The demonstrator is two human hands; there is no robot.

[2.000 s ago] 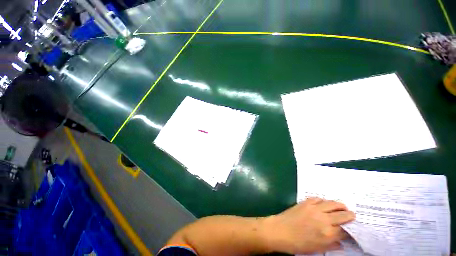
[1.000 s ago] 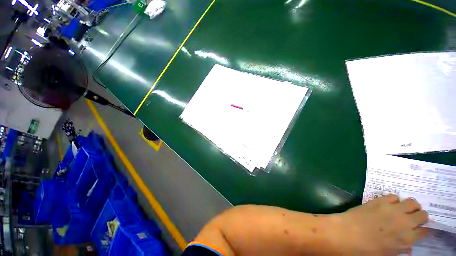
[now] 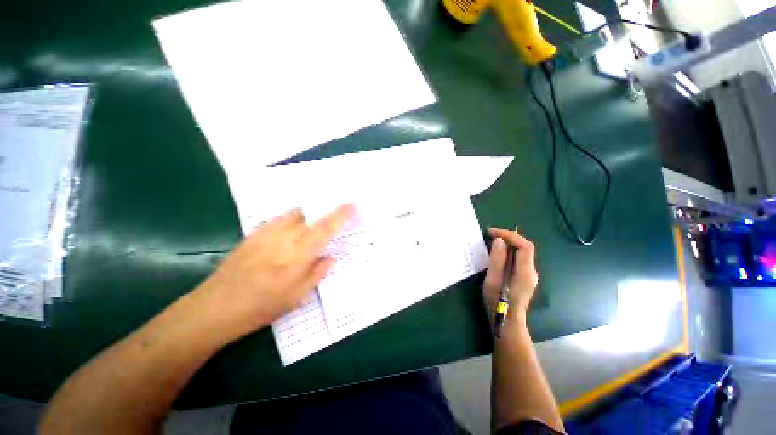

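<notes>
Record forms (image 3: 391, 255) lie overlapping on the green mat in front of me, with a folded corner showing at their right. My left hand (image 3: 285, 259) rests on the forms with its fingers spread, the index finger pointing across the sheet. My right hand (image 3: 510, 272) is at the forms' right edge and holds a black pen (image 3: 504, 307) with a yellow band. A further white sheet (image 3: 298, 76) lies above the forms and touches them. A clear document sleeve (image 3: 38, 195) with sheets in it lies at the far left.
A yellow heat gun (image 3: 521, 30) lies at the top, its black cord (image 3: 557, 170) looped on the mat. A white power strip (image 3: 672, 58) is at the upper right. Blue bins (image 3: 655, 403) stand on the floor at the lower right, beyond the bench edge.
The view has swung right, so the forms now sit central and the sleeve far left. My right hand with the pen has come into view. My left hand now lies flatter, fingers spread.
</notes>
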